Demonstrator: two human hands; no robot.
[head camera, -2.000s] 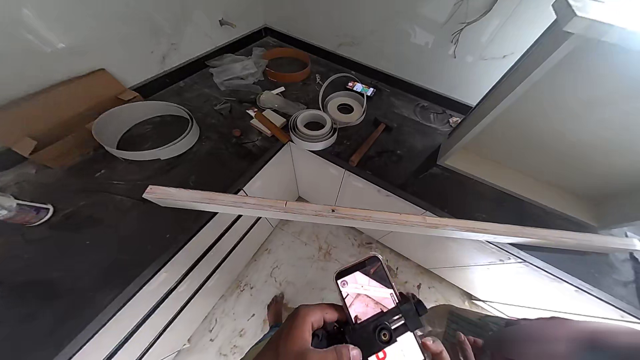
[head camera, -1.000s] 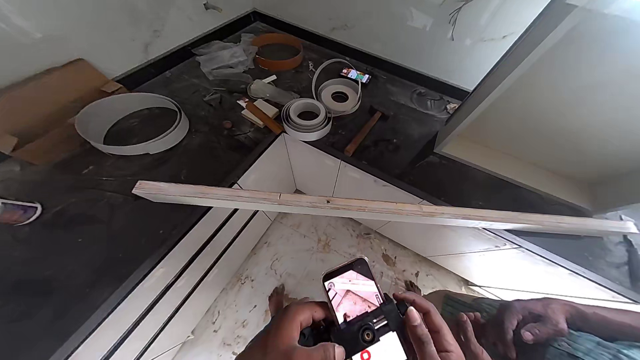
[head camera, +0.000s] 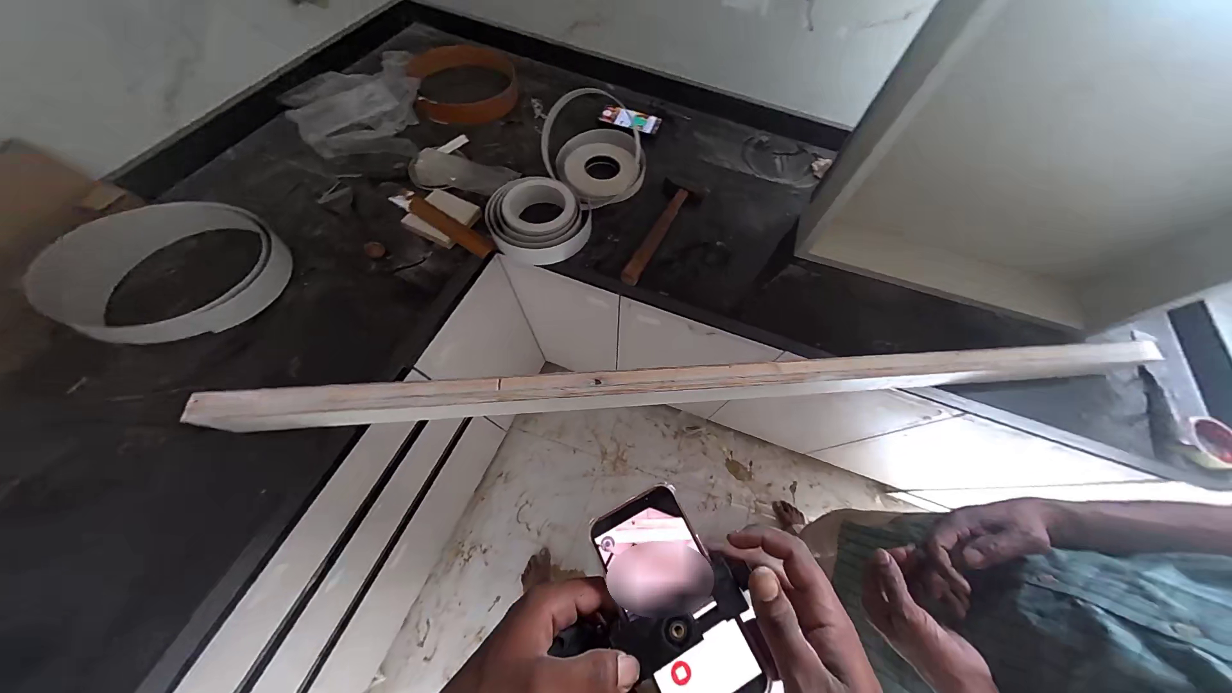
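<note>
A smartphone (head camera: 654, 549) in a black phone clamp (head camera: 674, 630) is at the bottom centre, its screen lit and partly blurred. My left hand (head camera: 558, 640) grips the clamp's left side, thumb across its front. At the right side is my right hand (head camera: 804, 611), fingers apart and raised; whether it touches the clamp is unclear. Beyond both hands, a long wooden strip (head camera: 597, 388) with a pale side spans the corner gap between two dark countertops. Another person's hands (head camera: 982, 553) are at the lower right, apart from mine.
On the dark countertop (head camera: 125, 510) lie coiled white edge-banding strips (head camera: 539, 221), a larger white coil (head camera: 269, 274), a brown coil (head camera: 467, 111), a hammer (head camera: 656, 236), plastic wrap (head camera: 356, 111) and another phone (head camera: 630, 119). A pale open cabinet box (head camera: 972, 260) stands at right.
The fingers of my right hand have lifted and spread beside the clamp. The other person's hands and clothing show more fully at the lower right than two seconds ago.
</note>
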